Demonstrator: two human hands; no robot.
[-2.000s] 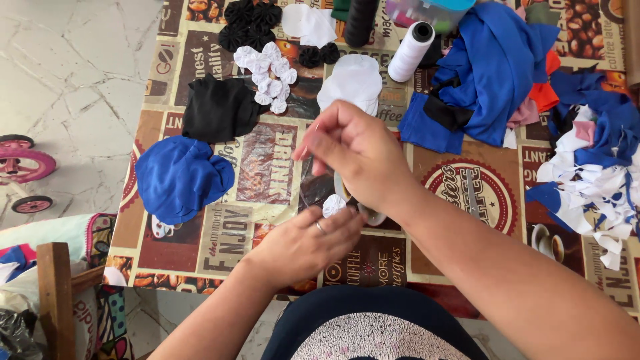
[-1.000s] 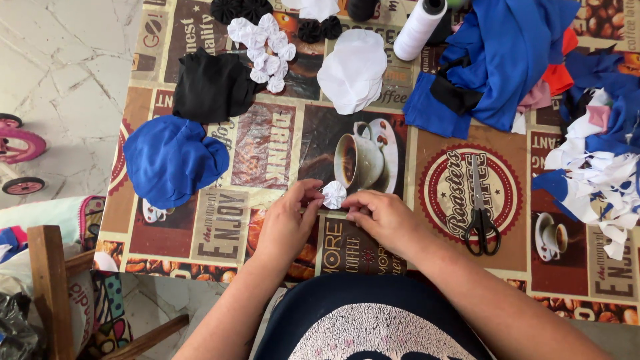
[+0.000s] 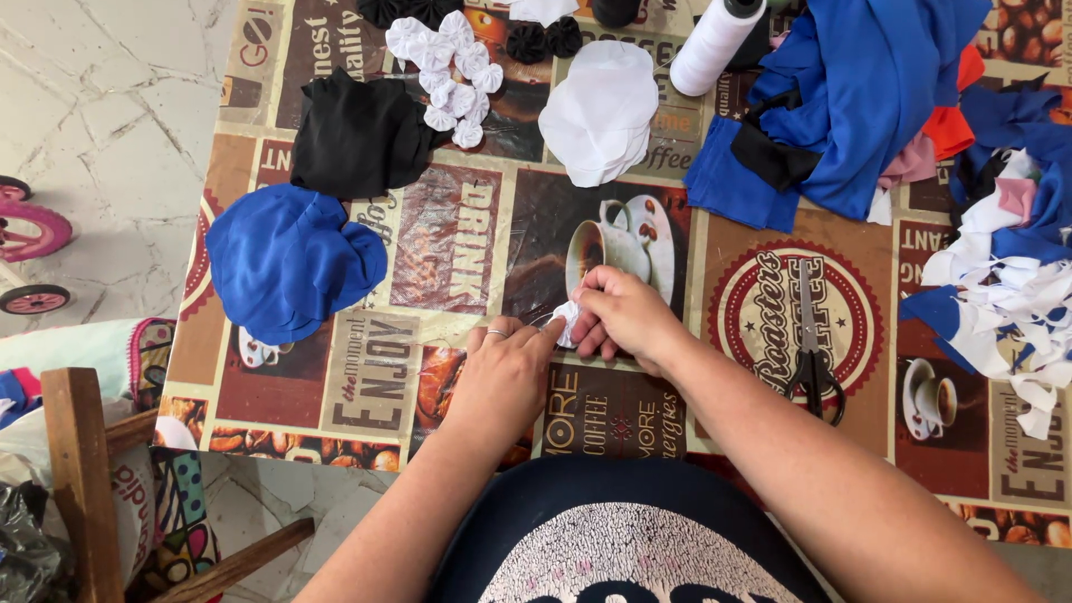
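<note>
A small gathered white fabric rosette point(image 3: 566, 322) is held between my two hands over the table's front middle. My left hand point(image 3: 508, 362), with a ring on one finger, pinches its left edge. My right hand point(image 3: 624, 318) has thumb and forefinger together at its upper right side; a needle is too small to make out. A thin thread seems to run by the left fingers. Beyond the hands lies a stack of white fabric circles point(image 3: 601, 113). To the left are blue fabric circles point(image 3: 293, 261), black fabric pieces point(image 3: 360, 134) and a cluster of white rosettes point(image 3: 452, 75).
Black-handled scissors point(image 3: 809, 352) lie right of my right hand. A white thread cone point(image 3: 716, 46) stands at the back. Blue cloth point(image 3: 871, 100) and a heap of scraps point(image 3: 1005, 285) are on the right. A wooden chair point(image 3: 79, 477) is at lower left.
Two seconds ago my right hand was raised above the rosette; one second ago both hands held it from its sides. Now my right fingers are at its upper right. The view has shifted somewhat.
</note>
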